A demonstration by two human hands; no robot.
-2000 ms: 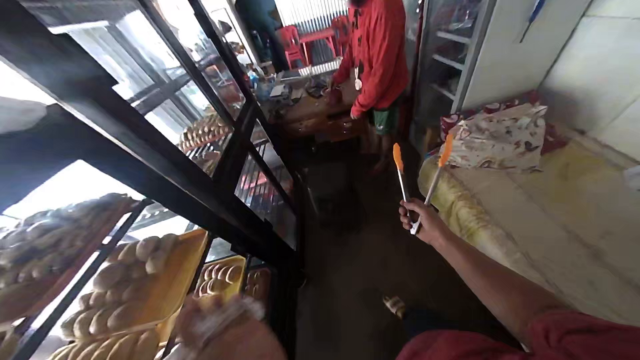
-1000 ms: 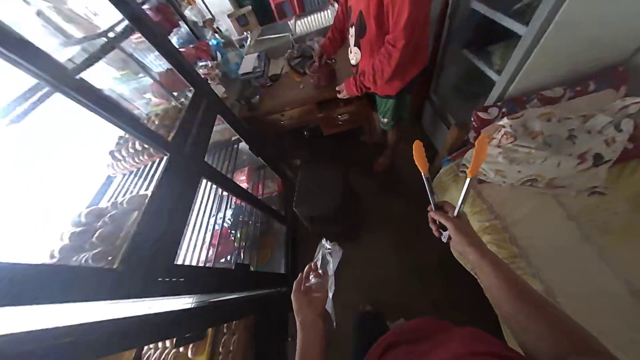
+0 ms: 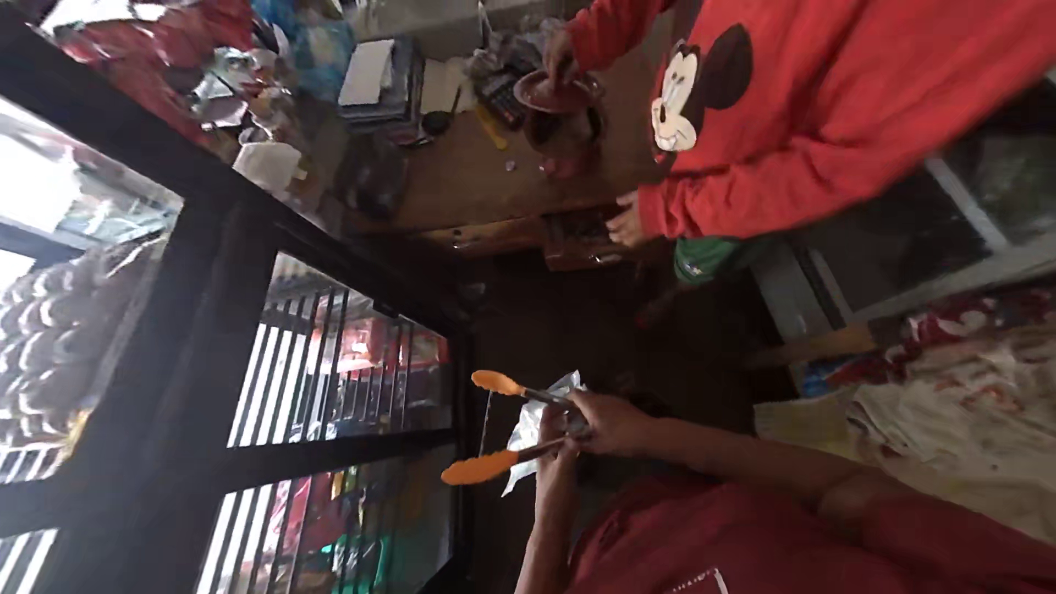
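My right hand [image 3: 615, 422] grips metal tongs with orange tips [image 3: 483, 468], whose two arms stand spread and point left. Close against it, my left hand [image 3: 557, 437] holds a thin, clear plastic bag [image 3: 525, 433], which hangs behind and between the tong arms. The two hands meet near the handle end of the tongs, so some fingers overlap and are hard to tell apart. Both are low in the middle of the view, above the dark floor.
A person in a red sweater [image 3: 767, 124] stands at a wooden desk [image 3: 462, 186], one hand at a reddish lidded pot [image 3: 559, 92]; an open drawer [image 3: 582, 239] is below. On the left is a dark-framed glass case [image 3: 247, 330] with bread rolls [image 3: 58, 330]. Cloth [image 3: 949, 421] covers a surface at right.
My right hand has brought the tongs over to my left hand and the plastic bag; the two were well apart a second ago. The view has moved toward the desk and the person in red.
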